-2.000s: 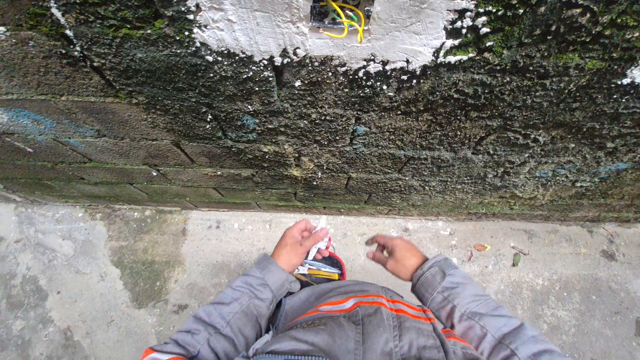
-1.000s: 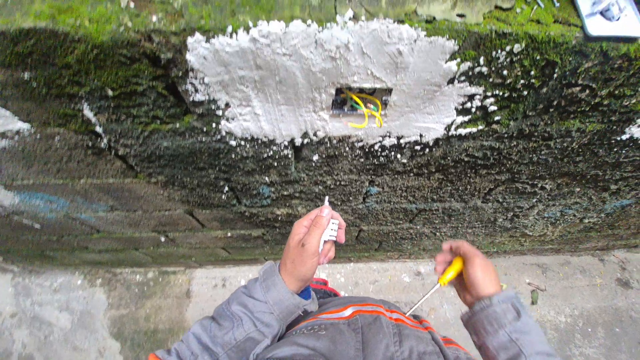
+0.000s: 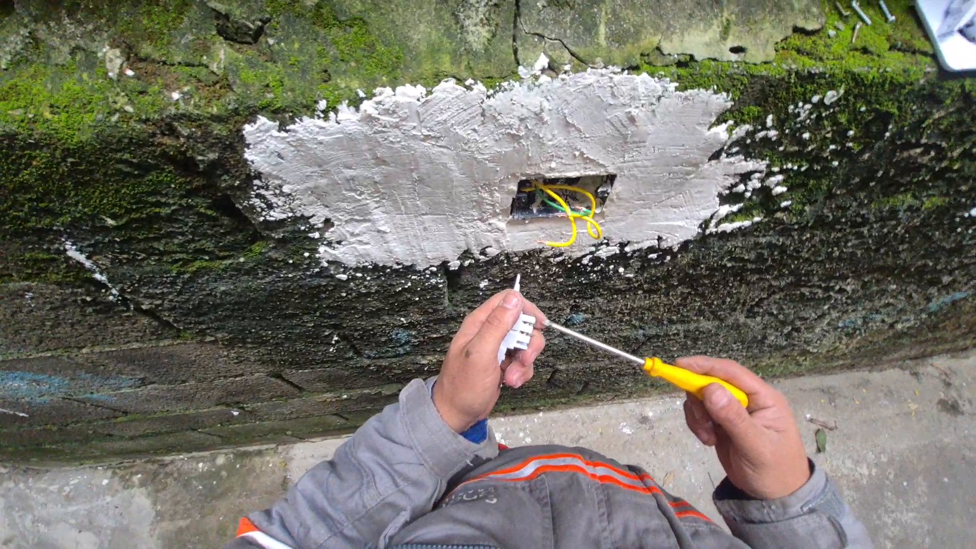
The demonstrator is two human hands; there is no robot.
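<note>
My left hand (image 3: 488, 358) grips a small white plastic piece with a row of teeth, likely a terminal strip (image 3: 518, 335); a thin pale tip sticks up past the thumb. In my right hand (image 3: 743, 427) is a screwdriver with a yellow handle (image 3: 694, 380). Its metal shaft points up and left, and the tip is close beside the white piece; whether they touch cannot be told. Above both hands, yellow wires (image 3: 573, 229) and a green wire (image 3: 555, 200) come out of a rectangular wall box (image 3: 526, 204) set in white plaster (image 3: 427, 168).
The mossy block wall (image 3: 366, 313) spans the view, with the plaster patch around the box. Several screws (image 3: 860, 12) lie on the wall's top at the upper right, near a flat light-coloured object (image 3: 949, 34). A concrete floor (image 3: 884, 427) runs along the wall's foot.
A yellow screwdriver is now in my right hand, which held none two seconds ago. It has come up toward the white piece in my left hand. The view has shifted up the wall.
</note>
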